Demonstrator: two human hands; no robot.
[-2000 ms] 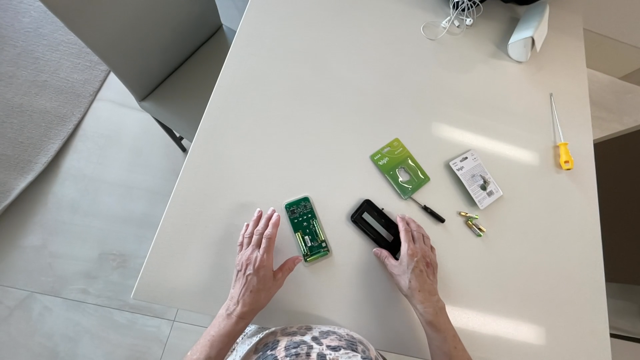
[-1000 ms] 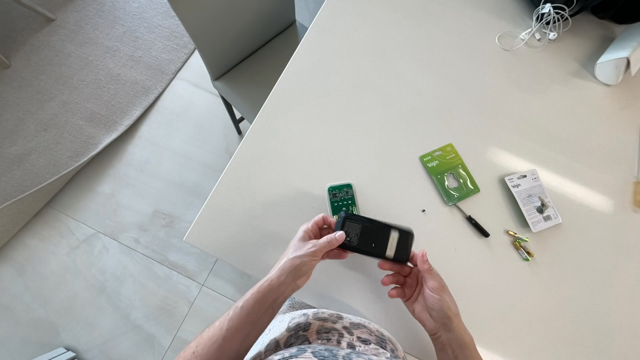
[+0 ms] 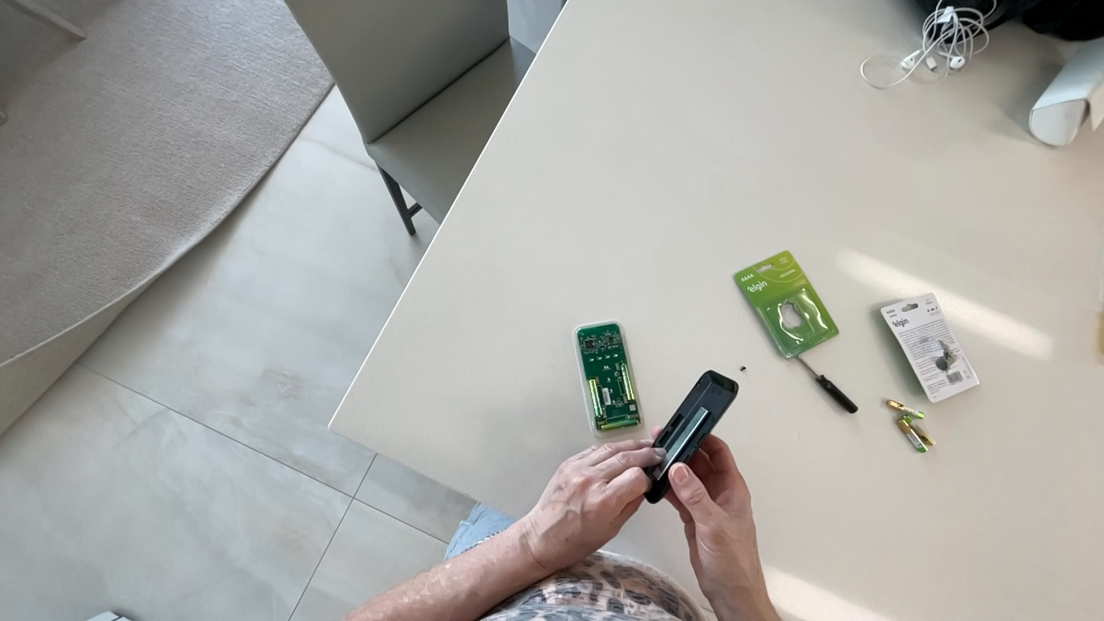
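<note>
A black plastic housing [image 3: 695, 431] is held tilted above the table edge, its inner side with a light strip facing up. My right hand [image 3: 718, 509] grips its lower right side, thumb on the rim. My left hand [image 3: 595, 487] holds its lower left end, with fingertips on the inner face. Left of the housing, a green circuit board [image 3: 608, 366] with small batteries fitted lies in a pale case on the table. A tiny dark piece [image 3: 743, 368] lies to the right of the housing's top. A black-handled screwdriver [image 3: 837, 393] lies farther right, its shaft end by the green blister pack.
An Elgin green blister pack [image 3: 776, 289] and a white-backed pack [image 3: 927, 345] lie at right, near several small loose batteries [image 3: 914, 433]. White earphones [image 3: 949, 43] and a white case [image 3: 1061, 108] are at the far right. A grey chair [image 3: 440, 112] stands beyond the table's left edge.
The black housing was lying on the table under my right hand; both hands lifted it and turned it over, and it now stands more upright with its inside showing. The view has shifted left.
</note>
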